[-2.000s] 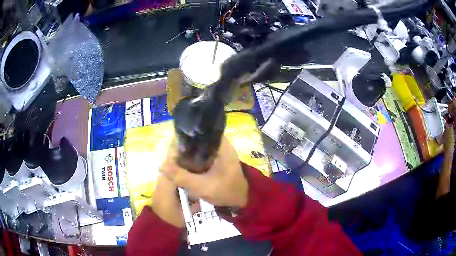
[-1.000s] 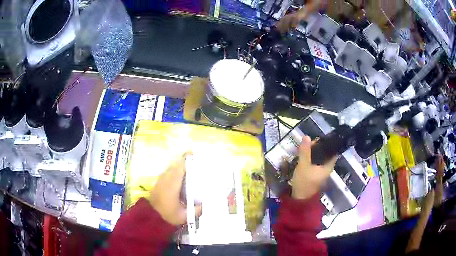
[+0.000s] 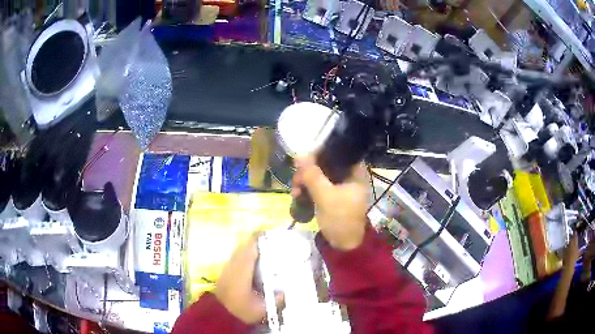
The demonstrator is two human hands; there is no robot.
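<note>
My left hand (image 3: 243, 280) grips the left side of a white housing (image 3: 297, 280), which lies overexposed on the yellow pad (image 3: 218, 225). My right hand (image 3: 333, 202) is closed around a black electric screwdriver (image 3: 336, 153). The screwdriver is tilted, its bit pointing down-left at the housing's upper edge. Whether the bit touches the housing, and any screw on it, cannot be told. My right hand and the tool cover part of the pad and of the round tin can (image 3: 303, 127).
Two grey metal feeders (image 3: 443, 205) stand right of the pad, a white unit (image 3: 479, 169) behind them. White units with black domes (image 3: 98, 222) stand at left. A bag of grains (image 3: 145, 91) hangs behind. A black conveyor belt (image 3: 215, 85) crosses the back. Another person's arm (image 3: 565, 274) shows far right.
My right hand has brought the screwdriver from over the feeders left to the housing's upper edge. My left hand still holds the housing. The camera view has shifted somewhat.
</note>
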